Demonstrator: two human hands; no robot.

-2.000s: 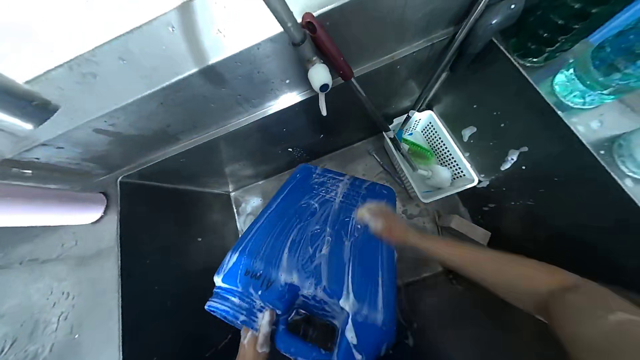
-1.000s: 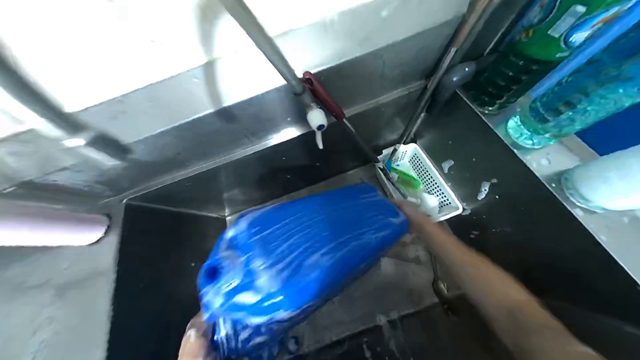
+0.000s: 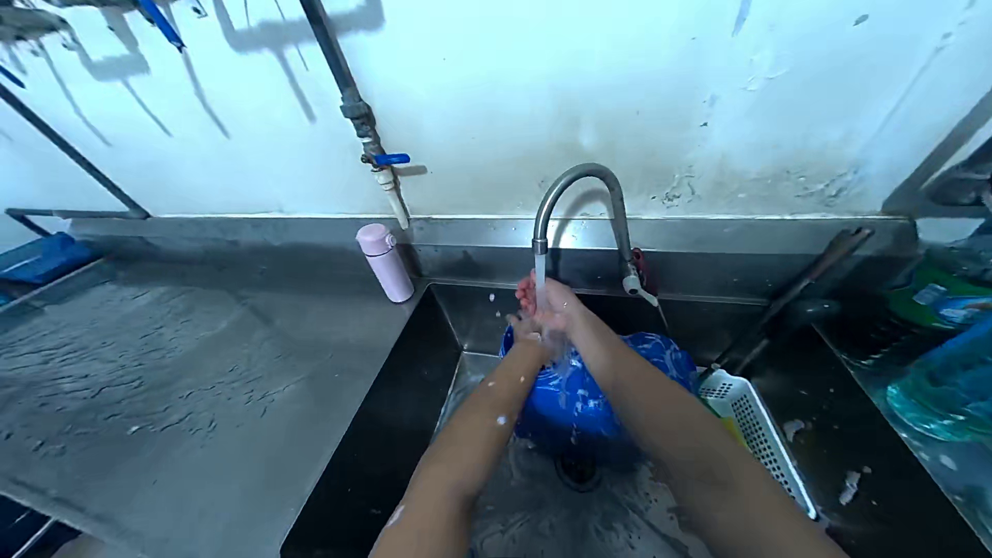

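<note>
Water runs from a curved metal faucet (image 3: pixel 583 180) onto both hands. My left hand (image 3: pixel 533 333) and my right hand (image 3: pixel 552 301) are together under the stream, touching or nearly so, and neither holds an object. Behind and below them a blue plastic jerrycan (image 3: pixel 570 403) with soap suds on it lies in the sink (image 3: pixel 395 387). Parts of the jerrycan are hidden by my forearms. Flecks of foam cling to my left forearm.
A pink bottle (image 3: pixel 386 263) stands on the steel counter (image 3: pixel 155 372) left of the sink. A white perforated basket (image 3: pixel 759 434) sits at the sink's right side, long-handled utensils (image 3: pixel 798 287) behind it. Plastic bottles (image 3: pixel 945 387) stand at the far right. A drain (image 3: pixel 578 471) shows in front of the jerrycan.
My hands have let go of the blue jerrycan and come together under the faucet, where water now runs. The jerrycan rests in the sink. The view has swung up toward the wall.
</note>
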